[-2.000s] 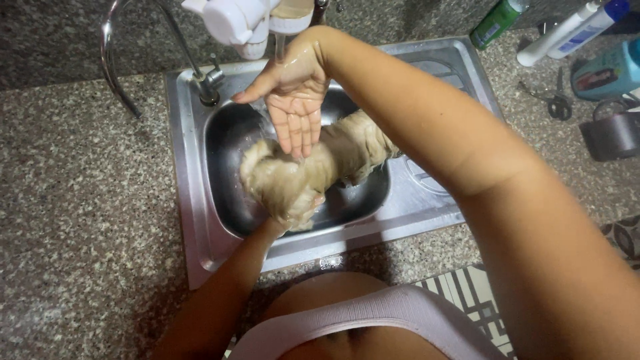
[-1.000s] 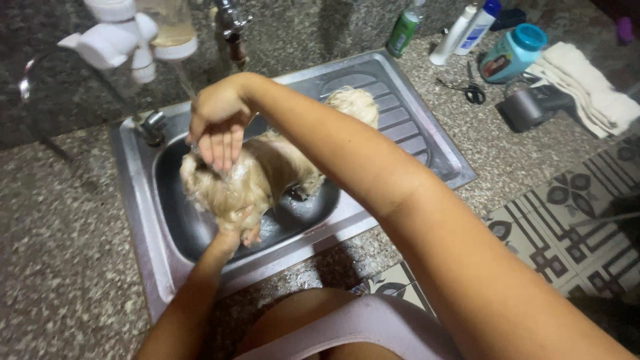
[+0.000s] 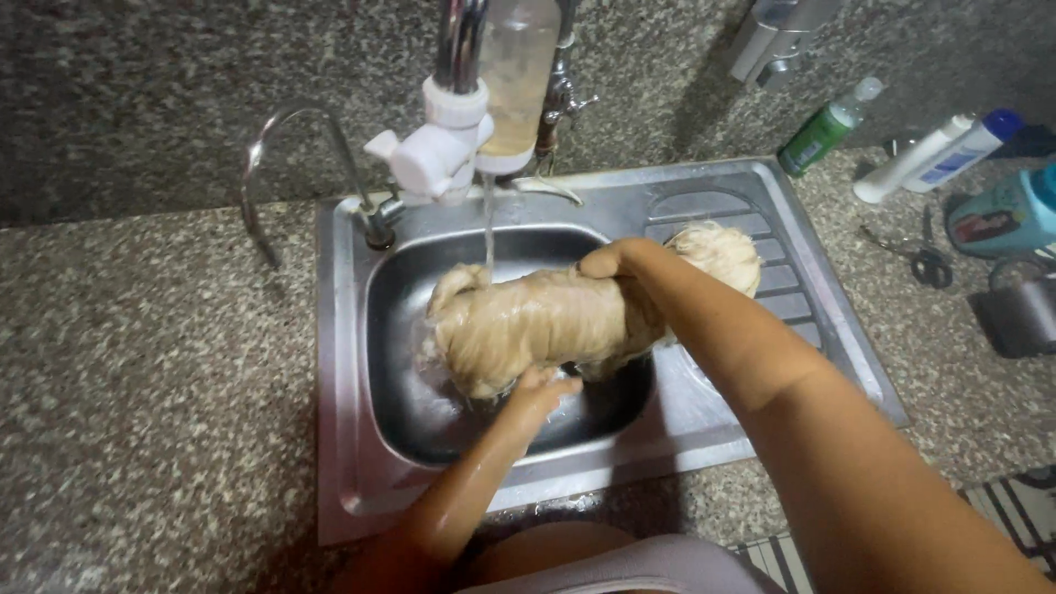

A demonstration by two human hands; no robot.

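Observation:
A small wet dog with cream fur (image 3: 528, 326) stands across the basin of a stainless steel sink (image 3: 511, 487). Its far right end, over the drainboard, looks dry and fluffy. Water runs from a faucet with a white plastic fitting (image 3: 437, 157) onto the dog's left end. My left hand (image 3: 540, 392) touches the dog's lower side from the near edge, some fingers hidden beneath the fur. My right hand (image 3: 609, 260) rests against the dog's back near the drainboard; its fingers are mostly out of sight, so its grip cannot be told.
A thin curved metal spout (image 3: 334, 136) rises at the left rear. Right of the sink lie a green bottle (image 3: 817, 140), a white tube (image 3: 912, 161), a blue-capped bottle (image 3: 965, 153), black-handled scissors (image 3: 932, 264), a turquoise container (image 3: 998, 216) and a grey object (image 3: 1023, 309) on the speckled counter.
My right hand has moved from the dog's left end to its back, toward the drainboard. My left hand remains low beside the dog. The view has shifted.

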